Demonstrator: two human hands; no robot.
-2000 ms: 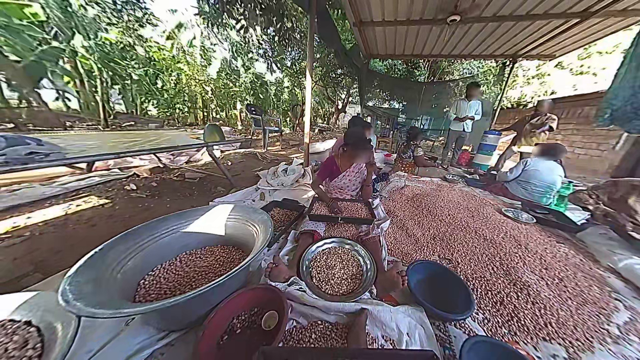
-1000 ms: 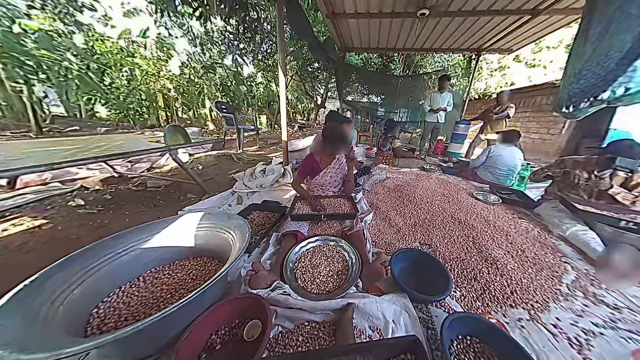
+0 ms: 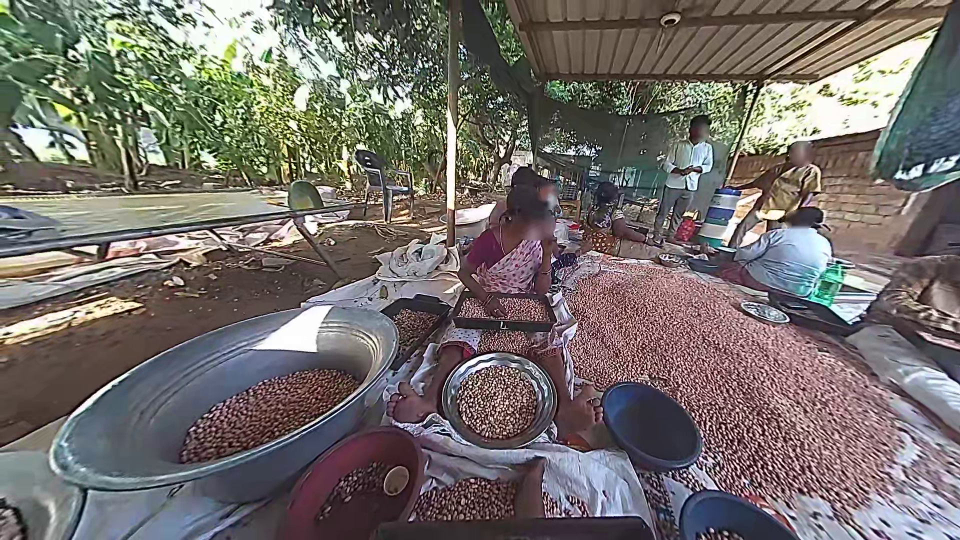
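Neither of my hands shows in the head view. At the bottom edge lies the rim of a black tray [image 3: 517, 529], its inside cut off. Just beyond it, a bare foot or lower leg [image 3: 529, 489] rests among loose brown nuts or seeds [image 3: 465, 501]. A steel bowl [image 3: 498, 401] of paler nuts stands between the feet of a seated co-worker [image 3: 516, 259], whose hand is in a black tray of nuts [image 3: 504, 324]. To the left are a maroon basin [image 3: 300, 501] holding some dark nuts and a small round cup [image 3: 396, 481], and a large metal tub [image 3: 187, 360] partly filled with nuts.
A dark blue basin [image 3: 651, 426] and another blue basin [image 3: 731, 514] stand at right, beside a wide spread of nuts [image 3: 720, 360]. Another black tray [image 3: 416, 319] lies beside the co-worker. Several people sit or stand farther back near a post [image 3: 452, 127] and a brick wall [image 3: 847, 169].
The view has shifted somewhat. The seated co-worker's one hand is now raised near the face; the other stays at the tray.
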